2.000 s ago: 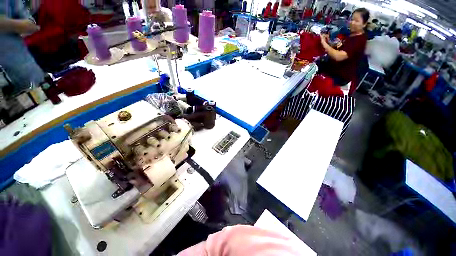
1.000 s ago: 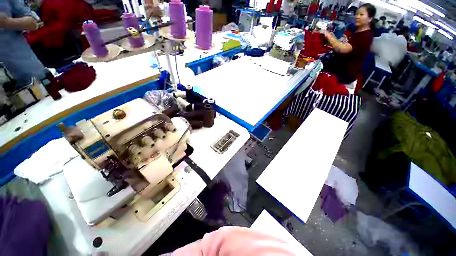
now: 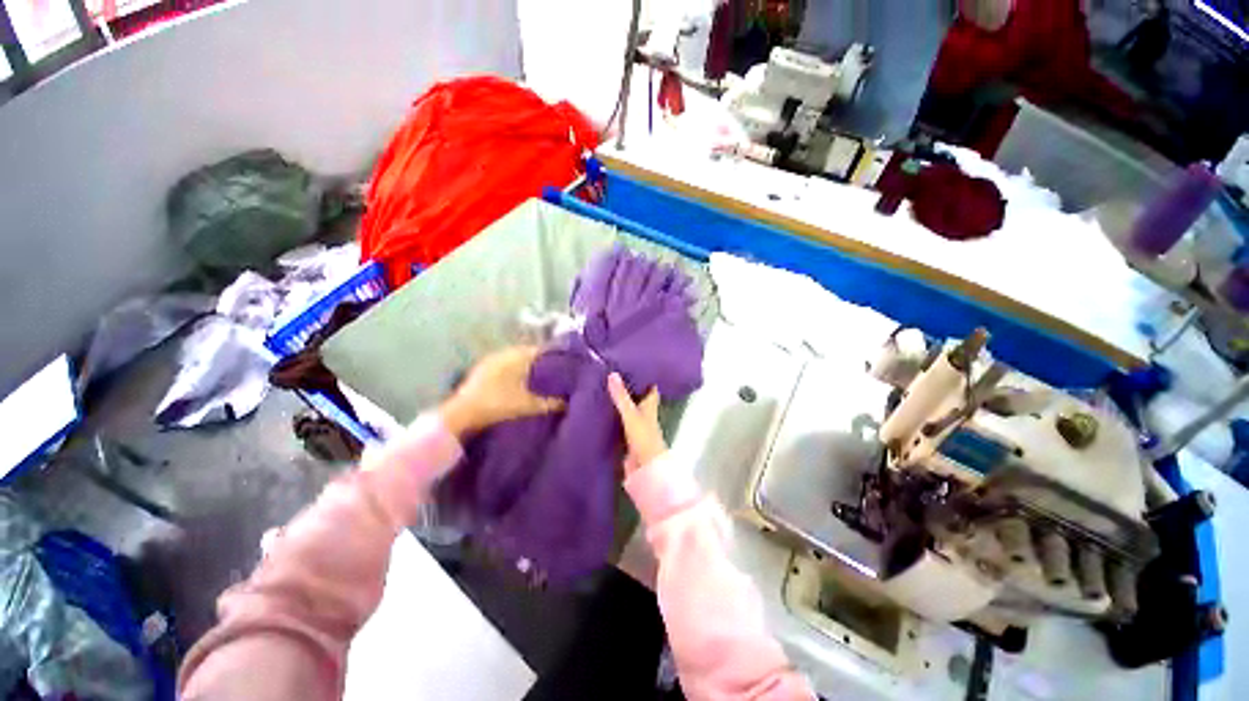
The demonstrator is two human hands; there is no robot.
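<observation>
A purple garment piece (image 3: pixel 548 479) hangs bunched between my two hands, over the side table with the grey-green cover (image 3: pixel 452 322). More purple fabric (image 3: pixel 651 322) fans out just beyond my fingers; whether it is the same piece I cannot tell. My left hand (image 3: pixel 500 389) grips the purple fabric from the left. My right hand (image 3: pixel 636 418) pinches it from the right with thumb and fingers. The cream overlock machine (image 3: pixel 1014 479) stands to the right, with its needle area (image 3: pixel 890 514) facing the fabric.
A white cloth (image 3: pixel 808 308) lies on the machine table behind the bed. A red fabric pile (image 3: pixel 473 164) and a blue basket (image 3: pixel 329 308) are beyond the side table. A white bench top (image 3: pixel 432 637) is below my left arm. Wrapped bundles and cloth lie on the floor at left.
The view has swung left from the machine and aisle to the side table. Both hands have come into view, holding purple fabric. The machine now shows at the right.
</observation>
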